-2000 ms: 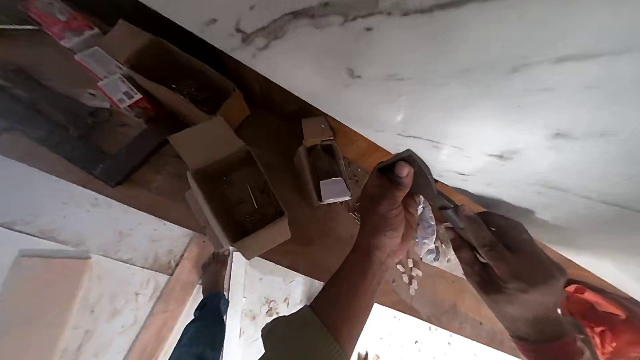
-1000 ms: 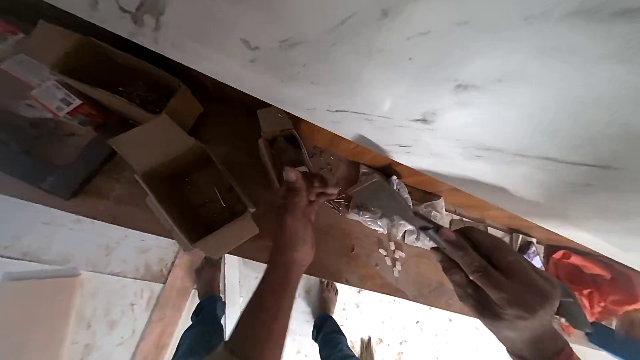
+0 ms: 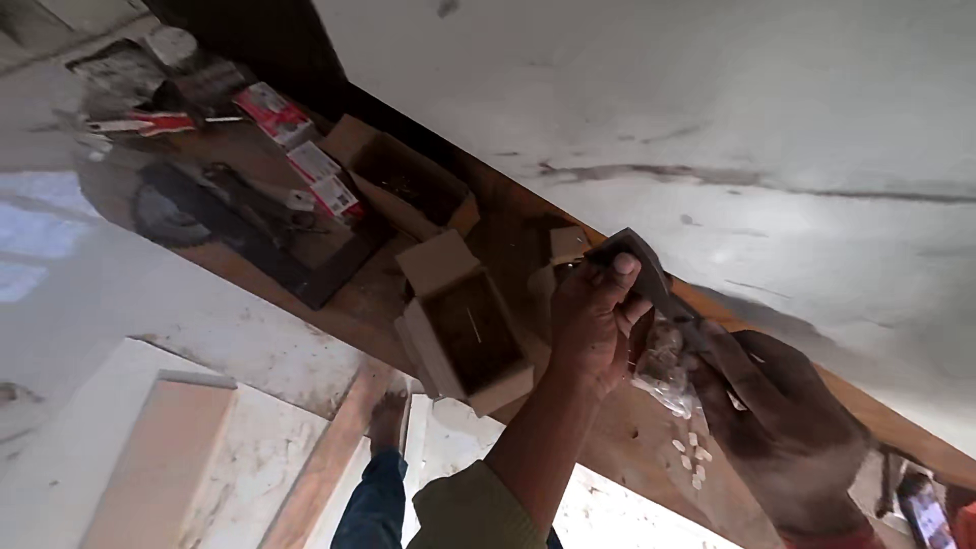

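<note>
My left hand (image 3: 591, 324) has its thumb and fingers around the broad end of a dark metal hand tool (image 3: 648, 267), whose exact kind is unclear. From the right, my right hand (image 3: 785, 427) is closed on the tool's narrow handle. Below the tool, between both hands, lies a clear plastic bag (image 3: 667, 374). Several small pale pieces (image 3: 698, 454) are scattered on the wooden board (image 3: 618, 435) under it. Just left of my left hand stands a small cardboard box (image 3: 568, 244), partly hidden. An open cardboard box (image 3: 476, 328) with a thin pale stick inside is farther left.
Another open carton (image 3: 412, 183), red and white boxes (image 3: 301, 149), a dark angled metal piece (image 3: 320, 282), a circular saw blade (image 3: 168, 213) and a red-handled tool (image 3: 160, 123) lie at upper left. A white marbled surface (image 3: 686, 99) borders the board. A phone (image 3: 926, 507) shows at lower right.
My left hand, apart from the metal tool one second ago, is now on its broad end. My right hand still holds the handle. The view has swung toward the left end of the board.
</note>
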